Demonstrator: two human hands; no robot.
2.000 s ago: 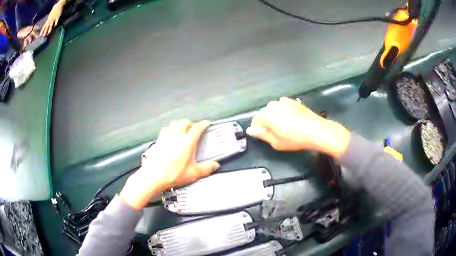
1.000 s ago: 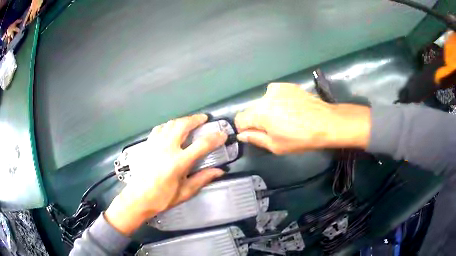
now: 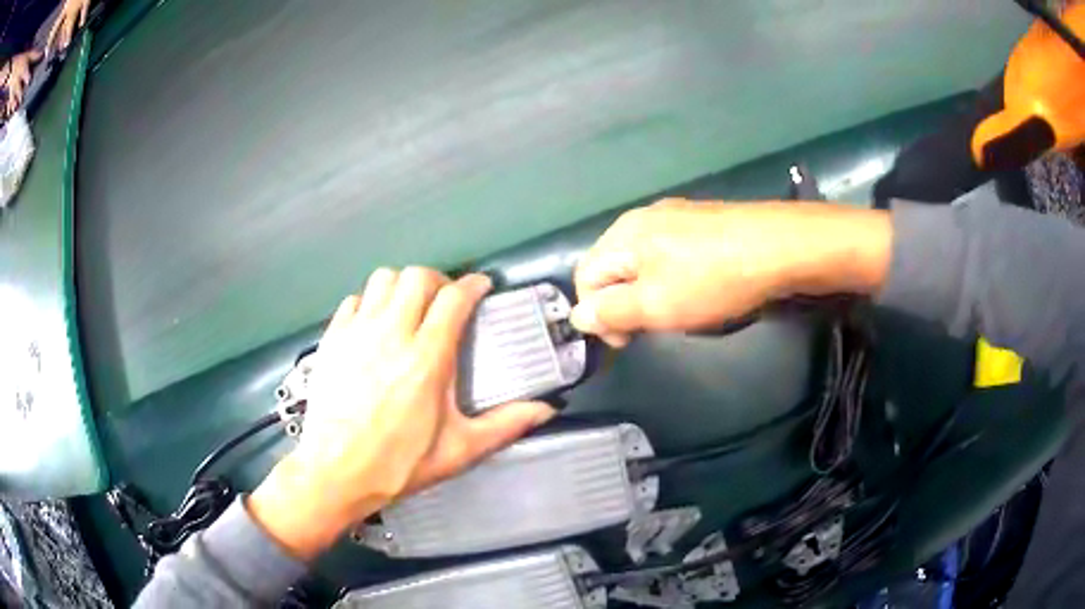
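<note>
A grey ribbed power supply unit (image 3: 512, 347) lies on the dark-green bench edge. My left hand (image 3: 387, 399) lies across its middle, gripping it with the thumb on the near side and the fingers on the far side. My right hand (image 3: 690, 268) is at its right end, fingers pinched at the cable exit; the pinched part is mostly hidden, seemingly the black cable. Two more ribbed units (image 3: 518, 494) lie nearer me. Small grey end plates (image 3: 662, 532) lie by their right ends.
An orange electric screwdriver (image 3: 1033, 89) is at the upper right. Black cable bundles lie at left (image 3: 179, 518) and right (image 3: 840, 399). A yellow tool (image 3: 997, 364) shows beside my right sleeve. The green conveyor (image 3: 476, 131) runs beyond. Another person's hands (image 3: 60, 30) are at the upper left.
My left thumb and fingers have drawn back from the unit's right end since a second ago. My right hand stays at that end. The screwdriver shows further into view than a second ago.
</note>
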